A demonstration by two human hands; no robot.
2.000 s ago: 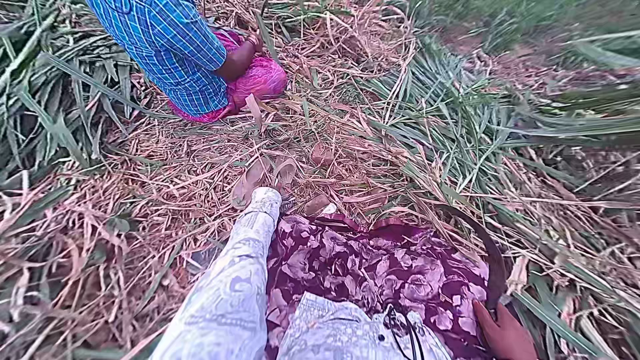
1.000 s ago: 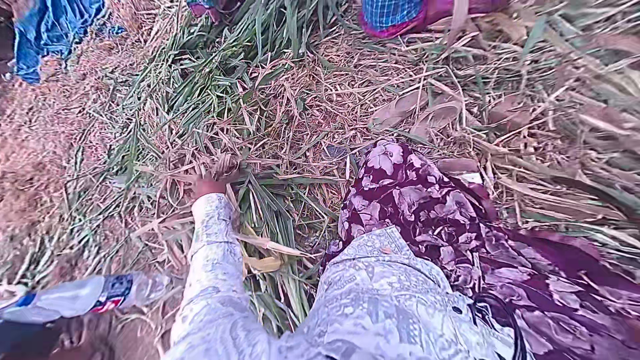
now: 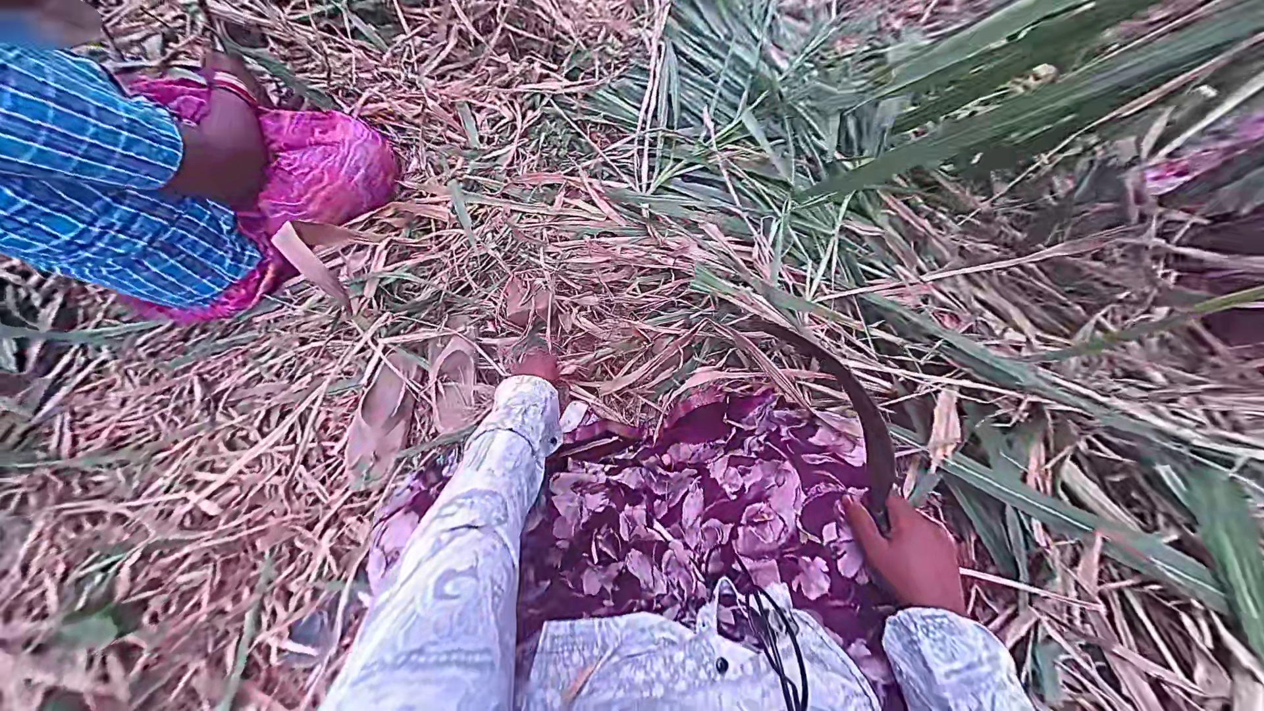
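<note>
My right hand (image 3: pixel 910 555) grips the handle end of a sickle (image 3: pixel 857 395), whose dark curved blade reaches up and to the left over the dry stalks. Stretched forward in a pale patterned sleeve (image 3: pixel 449 563), my left arm ends at my left hand (image 3: pixel 534 364), of which only a small part shows near the ground; its fingers and anything in them are hidden. Purple floral cloth (image 3: pixel 691 494) covers my lap, between the two hands. Just left of my left hand lies a pair of sandals (image 3: pixel 383 410) on cut dry grass (image 3: pixel 197 474).
At the upper left sits a person in a blue checked garment (image 3: pixel 89 178) and pink cloth (image 3: pixel 326 168), with bangles on one arm. Long green grass (image 3: pixel 770 128) lies at the upper right. Pink fabric (image 3: pixel 1200 158) shows at the right edge.
The view has swung back to the right from the water bottle and blue cloth. My left hand has moved from the green stalks to the ground beside the sandals.
</note>
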